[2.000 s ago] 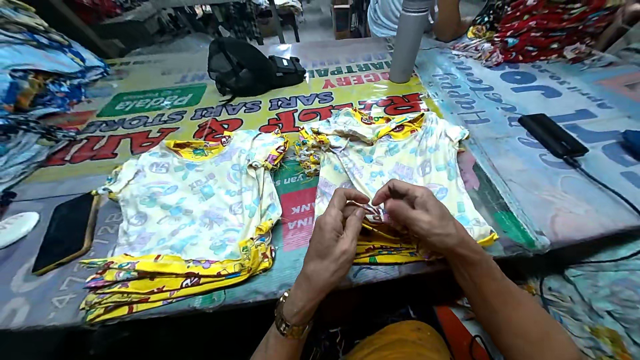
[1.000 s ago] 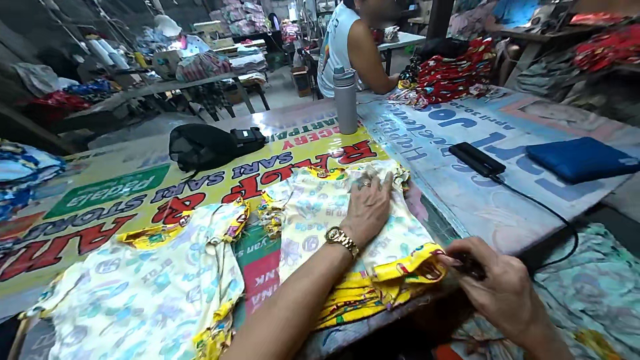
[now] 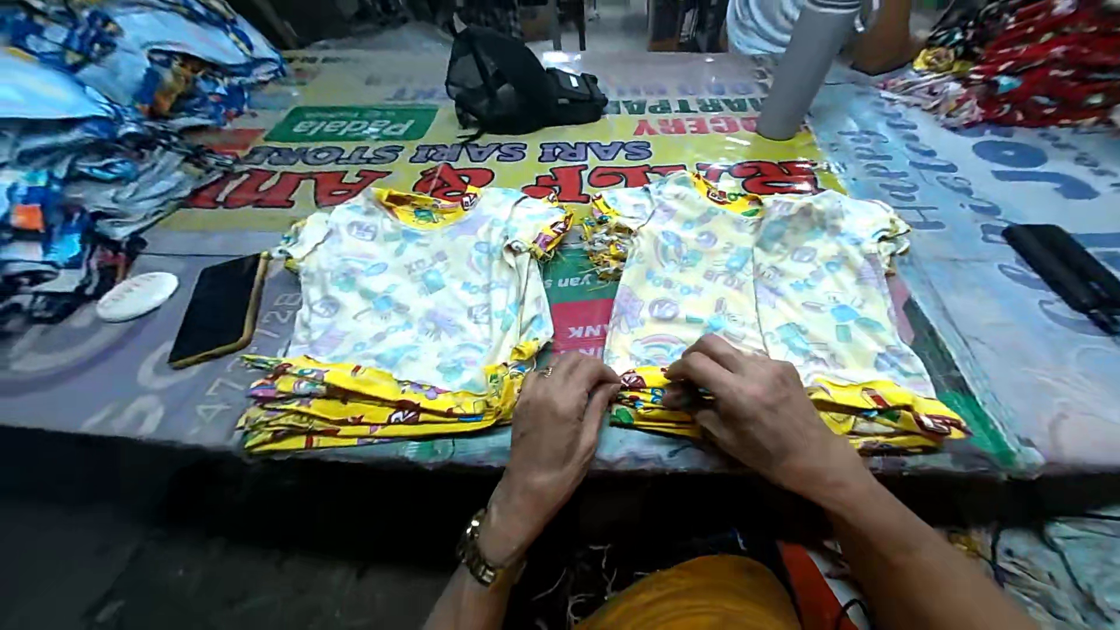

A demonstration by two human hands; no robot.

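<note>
Two stacks of small printed shirts lie side by side, inside out or pale side up, with yellow patterned hems toward me. My left hand (image 3: 564, 411) pinches the near left corner of the right shirt stack (image 3: 700, 289) at its yellow hem. Fingers of my right hand (image 3: 744, 402) are curled on the same hem, a little to the right; they seem to grip its cloth. The left shirt stack (image 3: 411, 289) lies untouched, just left of my left hand. A crease runs down the top shirt of the right stack.
A smartphone (image 3: 219, 308) and a white disc (image 3: 137, 297) lie left, beside a blue garment heap (image 3: 114, 114). Behind are a black mesh cap (image 3: 507, 83) and a grey bottle (image 3: 801, 70). At right are a black device (image 3: 1063, 271), red garments (image 3: 1050, 66) and a person's arm (image 3: 884, 39).
My left hand has moved from the top of the right stack to its near left corner. My right hand has left the hem's right end and moved left along it. The view has swung down.
</note>
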